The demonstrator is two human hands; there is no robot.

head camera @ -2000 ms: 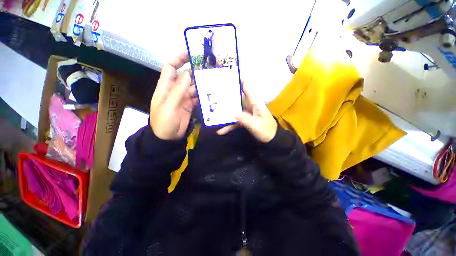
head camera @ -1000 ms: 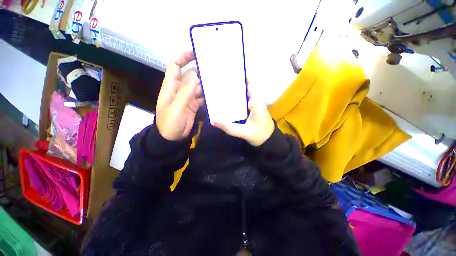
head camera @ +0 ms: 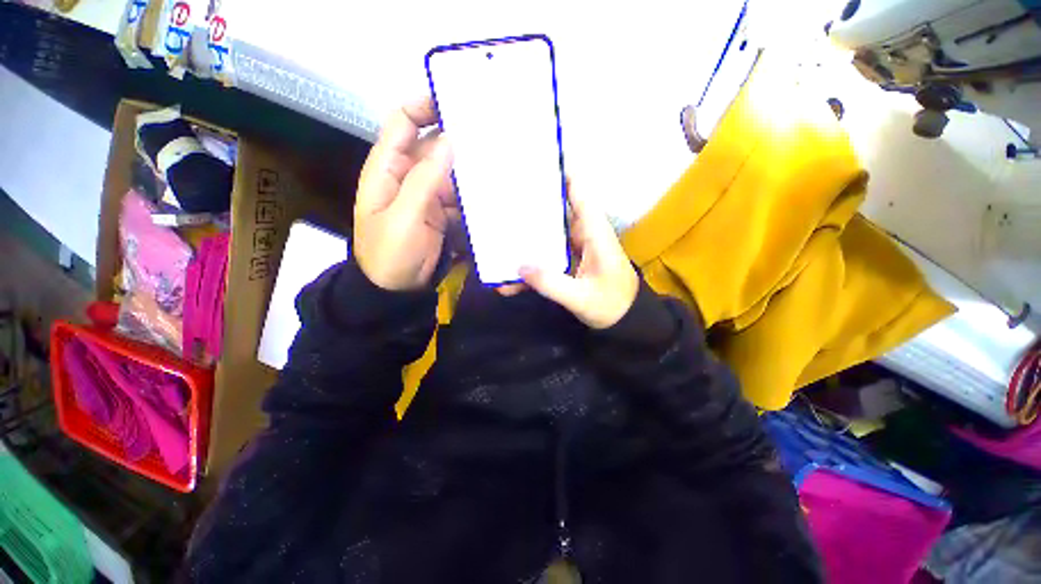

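A smartphone (head camera: 500, 165) with a dark edge and a blank white screen is held upright in front of me at the centre. My right hand (head camera: 596, 268) grips its lower right side, with the thumb on the bottom of the screen. My left hand (head camera: 402, 205) is at its left edge, palm towards the phone and fingers partly behind it; how firmly it holds is hard to tell. Mustard-yellow cloth (head camera: 788, 274) lies on the white table (head camera: 639, 69) and hangs over its edge, right of my hands. A narrow yellow strip (head camera: 420, 371) shows by my left sleeve.
The sewing machine (head camera: 953, 57) is at the upper right. At left are a cardboard box (head camera: 234, 308) with pink and black-and-white bundles and a red basket (head camera: 200, 428) of magenta cloth. Magenta cloth (head camera: 868, 525) lies on a blue crate (head camera: 799, 439) at lower right.
The phone screen has gone from showing a picture to blank white. The right thumb has shifted on the lower part of the screen. The view has moved slightly.
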